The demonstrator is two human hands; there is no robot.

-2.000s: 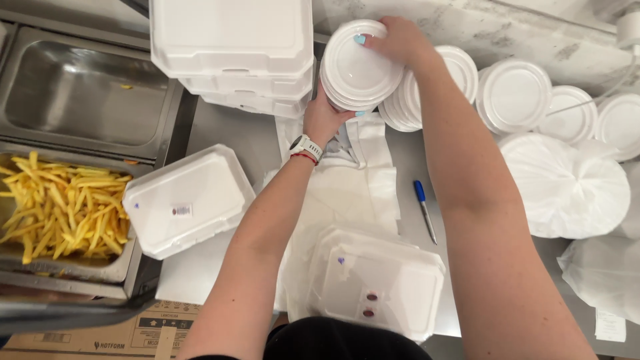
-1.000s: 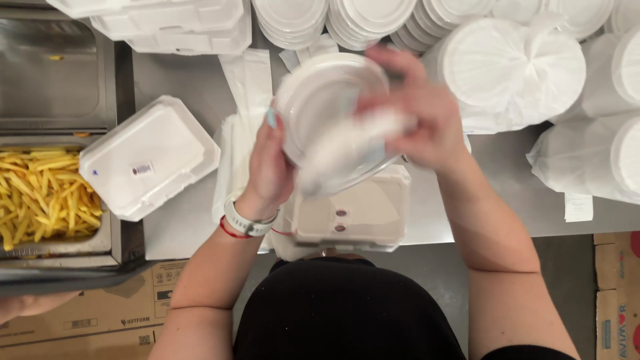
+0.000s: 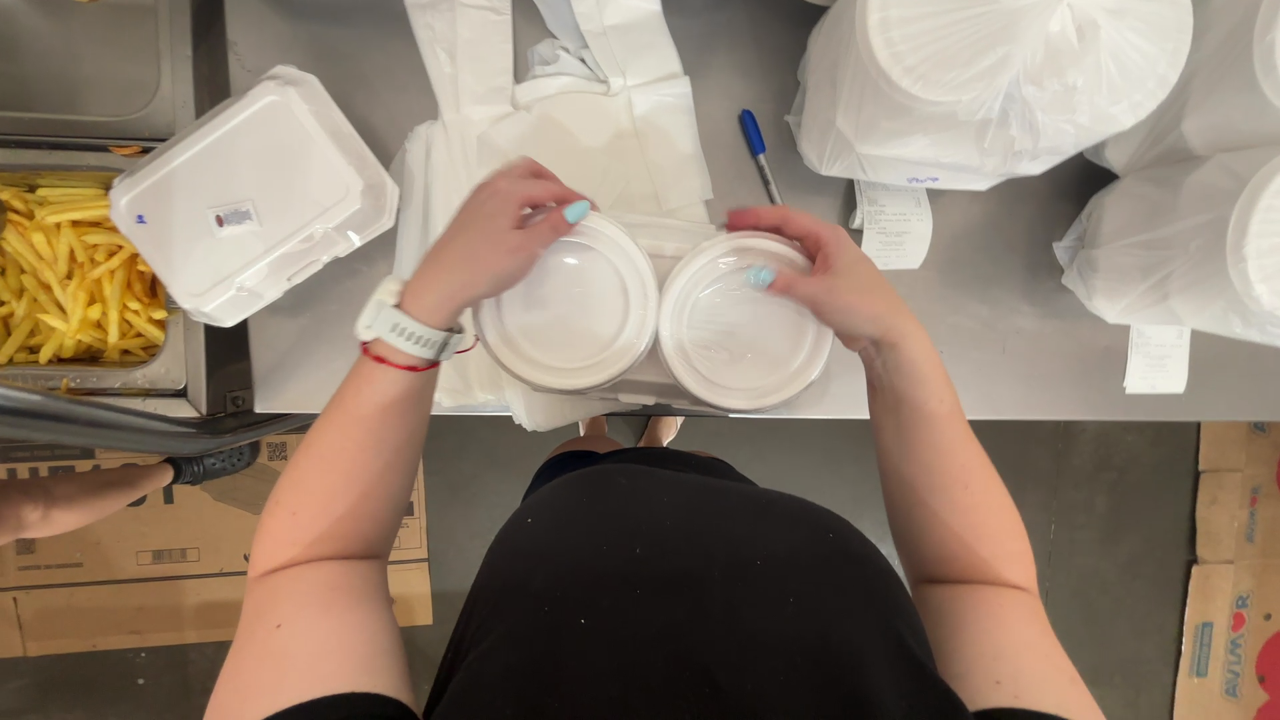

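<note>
Two round white lidded containers stand side by side near the counter's front edge, the left one point(image 3: 570, 310) and the right one point(image 3: 745, 330), on top of a white clamshell box mostly hidden below them. My left hand point(image 3: 510, 230) grips the upper left rim of the left container, thumb on the lid. My right hand point(image 3: 820, 275) has its thumb over the right container's lid and its fingers behind the rim. White plastic carrier bags point(image 3: 600, 140) lie flat behind and to the left. Another closed white clamshell box point(image 3: 260, 190) lies tilted at the left.
A steel pan of French fries point(image 3: 80, 270) sits far left, above a dark rail point(image 3: 120, 420). A blue marker point(image 3: 758, 150) lies behind my right hand. Filled white bags point(image 3: 980, 90) with paper receipts point(image 3: 895, 225) stand at the right. Another person's foot point(image 3: 210, 465) shows lower left.
The round containers my hands held in the air one second ago are now set down side by side on the clamshell box. The view has shifted, and the stacks of lidded containers are out of frame.
</note>
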